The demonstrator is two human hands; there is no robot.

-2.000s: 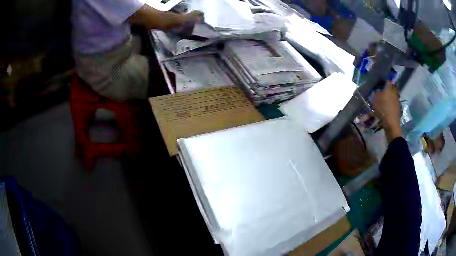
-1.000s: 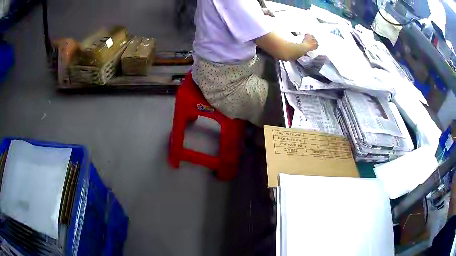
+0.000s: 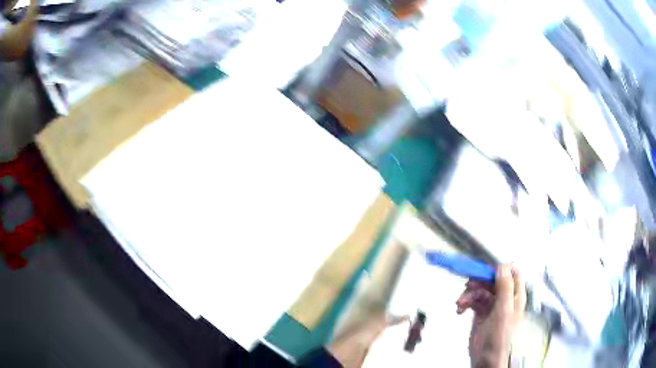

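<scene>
A stack of white protective sheets [image 3: 237, 194] lies on tan cardboard in front of me at the left and looks blank in the glare. My right hand [image 3: 498, 309] is at the lower right and holds a blue stick, perhaps a marker pen [image 3: 460, 266], pointing left. My left hand [image 3: 367, 334] is at the bottom, blurred, coming out of a dark sleeve. It reaches to a bright white surface [image 3: 439, 309]; whether it grips anything is not clear. A small dark object [image 3: 415, 331] lies on that surface between my hands.
Tan cardboard [image 3: 115, 118] shows behind the stack. A newspaper stack [image 3: 187, 29] is at the upper left. Green bench top [image 3: 413, 165] shows right of the stack. A red stool [image 3: 29, 201] stands at the left. Part of another person's arm [image 3: 18, 36] shows at the upper left edge.
The view has swung right, away from the floor and blue crate, back over the bench. Both my hands have come into view, the right one with the blue stick.
</scene>
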